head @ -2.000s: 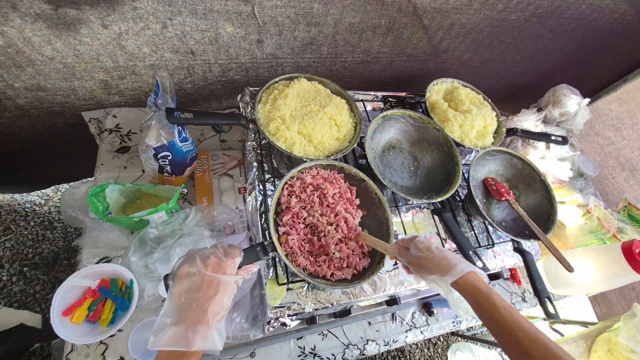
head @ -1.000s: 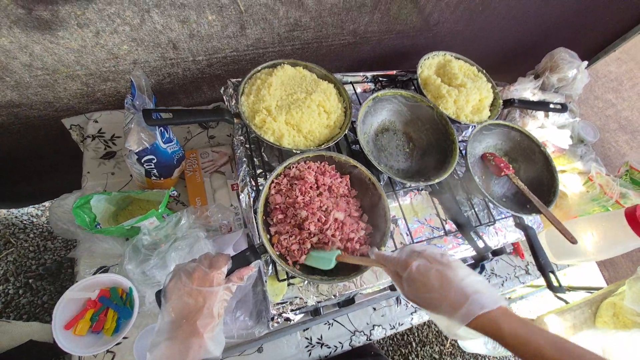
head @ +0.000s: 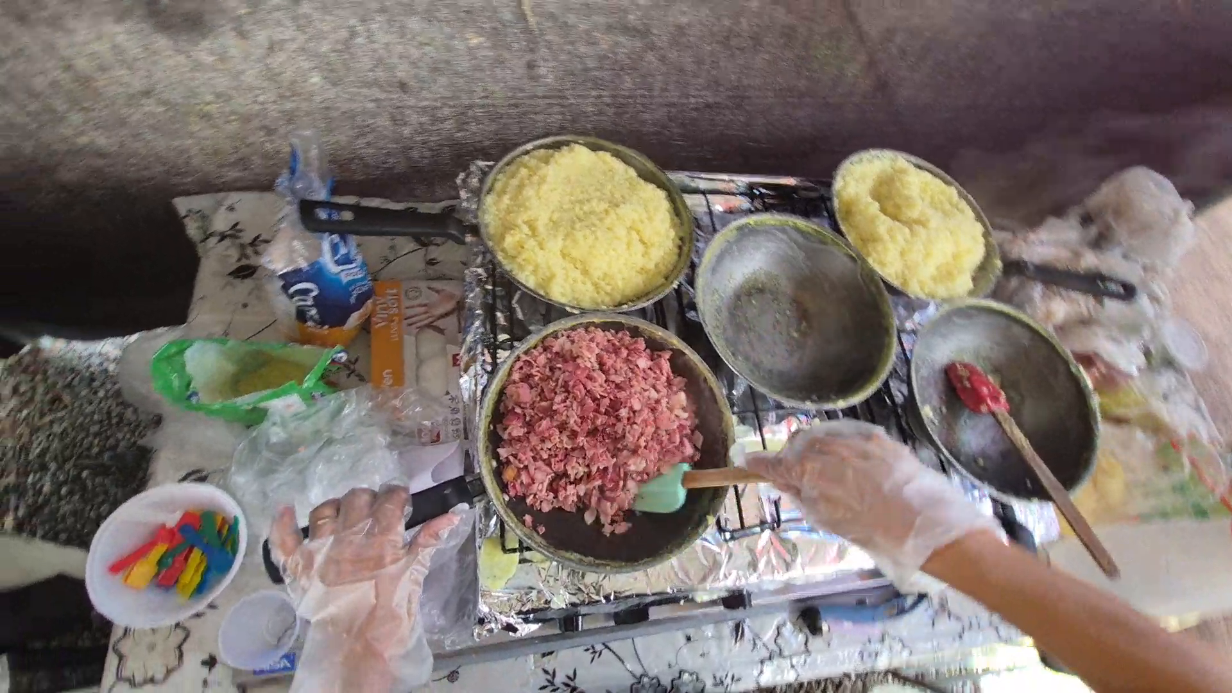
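My left hand [head: 366,558], in a clear plastic glove, grips the black handle of a frying pan [head: 717,385] heaped with chopped pinkish-red meat [head: 592,414]. Gloved the same way, my right hand [head: 857,491] holds the wooden handle of a spatula [head: 664,489], whose mint-green head rests against the meat at the pan's lower right. Behind is a pan of yellow grainy food [head: 582,226]; a second such pan [head: 910,226] stands at the back right. Between them and nearer lies a bare, residue-coated pan [head: 794,308]. A red spatula [head: 980,390] leans in another pan [head: 1011,462].
The pans stand on a foil-lined gas stove [head: 770,558]. At left are a white bowl of coloured clips [head: 101,577], a small plastic cup [head: 258,630], a green bag [head: 241,380], a blue package [head: 327,279] and an orange-white glove box [head: 416,337]. Plastic bags [head: 1141,217] lie at right.
The mint-green spatula head, buried in the meat two seconds ago, now shows at the pan's lower right. The meat has shifted, baring part of the pan bottom. My left hand keeps its grip.
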